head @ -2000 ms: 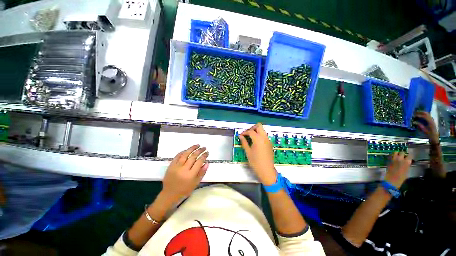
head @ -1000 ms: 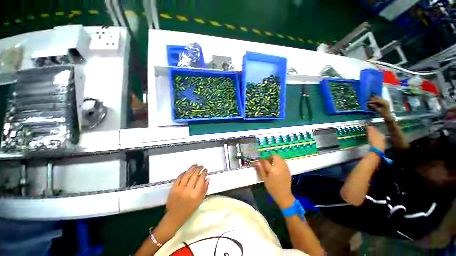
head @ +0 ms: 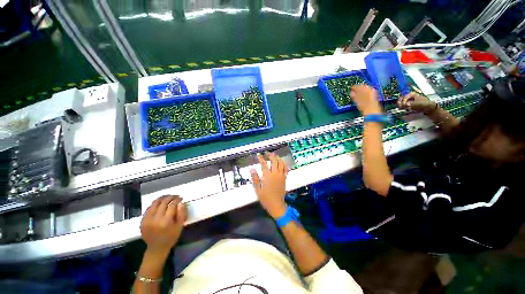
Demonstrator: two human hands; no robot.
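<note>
My left hand (head: 163,223) rests on the near white edge of the conveyor track (head: 227,202), fingers curled over it, with nothing seen in it. My right hand (head: 270,179), with a bright blue wrist strap, lies over the track, fingers spread and apparently empty. Just right of its fingers, green PCB panels (head: 322,144) with rows of small parts lie in the rails. A wide blue bin (head: 182,142) and a taller blue bin (head: 237,80) behind the track hold dark and yellow-green capacitors.
A green-handled tool (head: 303,109) lies on the green mat (head: 288,127). A small blue bin with a clear bag (head: 170,89) stands behind. At right, another worker (head: 455,189) reaches to further blue bins (head: 338,107). Shiny grey stacked items (head: 34,161) lie at left.
The view has turned right. My right hand has come off the green panel and opened; the panels now lie to its right. My left hand now rests on the near edge. The neighbour's hand reached to a bin.
</note>
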